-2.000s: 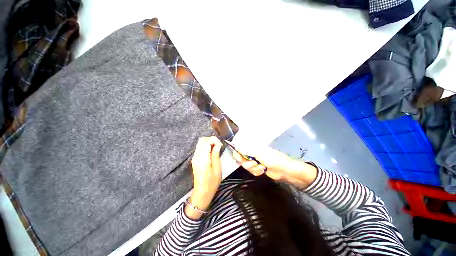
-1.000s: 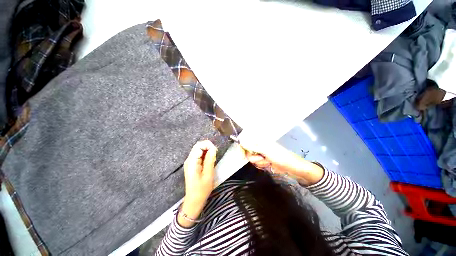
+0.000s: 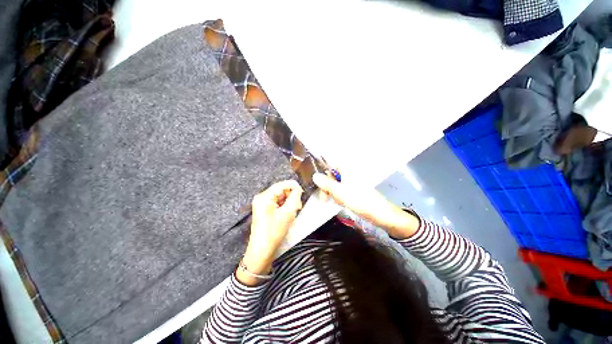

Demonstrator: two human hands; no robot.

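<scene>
A skirt lies inside out, its grey face [image 3: 147,161] up and framed by plaid strips, on the white table. My left hand [image 3: 268,218] is at the skirt's near right edge, its fingertips pinched together on the cloth at the corner. What thread it may hold is too small to tell. My right hand [image 3: 355,201] is just right of it, its fingertips at the end of the plaid strip [image 3: 258,101]. Small snips [image 3: 335,176] show at its fingers, a dark blue part uppermost; the rest is mostly hidden by the hand.
Dark plaid garments [image 3: 64,60] are heaped at the upper left. A navy garment with checked trim [image 3: 533,20] lies at the table's far right. Beyond the table edge are blue crates or covers [image 3: 520,181], grey garments [image 3: 530,121] and a red stool [image 3: 570,275].
My right hand has moved up to the plaid corner, with the snips turned upward. My left hand has moved back up to the skirt's edge, and creases show beside it.
</scene>
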